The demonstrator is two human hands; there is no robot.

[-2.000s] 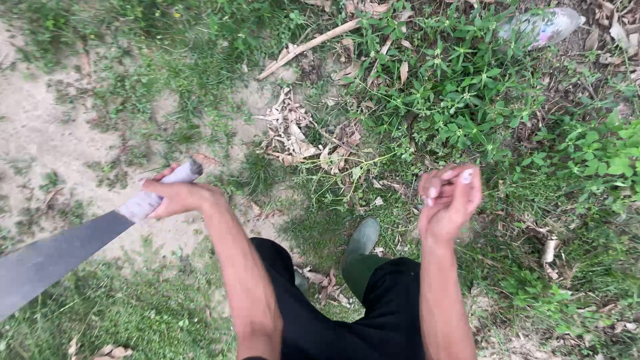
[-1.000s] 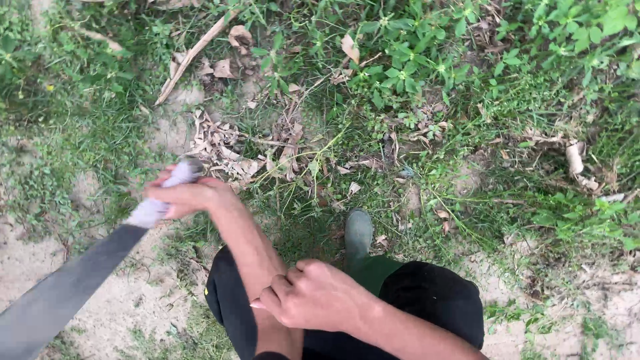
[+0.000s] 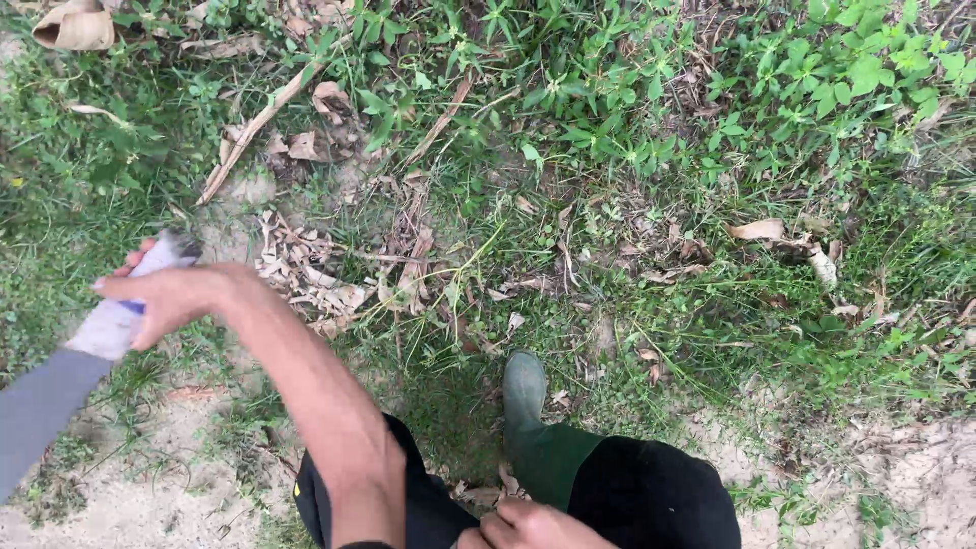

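Observation:
My left hand [image 3: 164, 293] holds a machete [image 3: 49, 408] by its pale wrapped handle, out to the left above grass and bare soil. The broad grey blade points down and left and runs out of view. Low in the view, my right hand [image 3: 526, 526] is close to my black trousers, its fingers curled; its lower part is cut off by the edge, and nothing can be seen in it. A green rubber boot [image 3: 526, 393] is on the grass in front of me.
A dry stick [image 3: 263, 133] lies at the upper left, near a curled dry leaf [image 3: 74, 29]. Dry leaf litter [image 3: 313, 271] lies ahead of my left hand. Leafy weeds [image 3: 610, 107] grow ahead, and sandy soil [image 3: 892, 473] shows at the lower right.
My right hand has come from out at the right, across to my left forearm, then down to the lower edge. The machete stays in my left hand. The view has shifted over the ground.

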